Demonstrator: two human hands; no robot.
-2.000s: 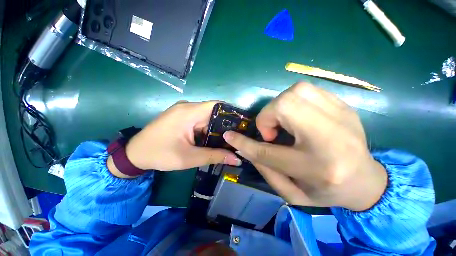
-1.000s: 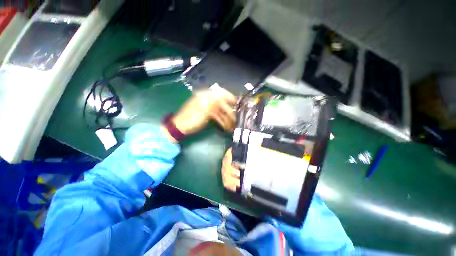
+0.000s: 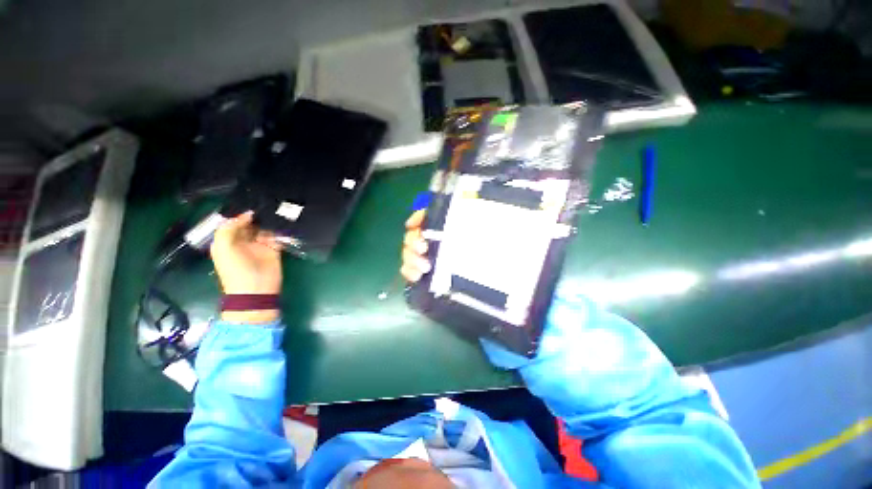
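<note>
An open tablet [image 3: 492, 239] is held up over the mat, its silver-white battery and orange-gold flex cables facing the camera. My right hand [image 3: 415, 246] holds it; only the fingers show at its left edge and the rest is hidden behind it. My left hand [image 3: 247, 256] reaches forward to the lower left corner of a dark back cover [image 3: 320, 162] with small white labels. The fingers are on that corner and look closed on it. The view is slightly blurred.
A white foam tray [image 3: 368, 81] at the back holds dark tablets. Another foam tray [image 3: 48, 392] stands at the left. A dark panel [image 3: 225, 138] lies behind the cover. A coiled black cable [image 3: 161, 329], a blue stick [image 3: 648, 184] and film scraps [image 3: 617, 191] lie on the green mat.
The view has shifted. My left hand has moved from beside the open tablet to the back cover. The open tablet, held low in both hands earlier, is now raised in my right hand.
</note>
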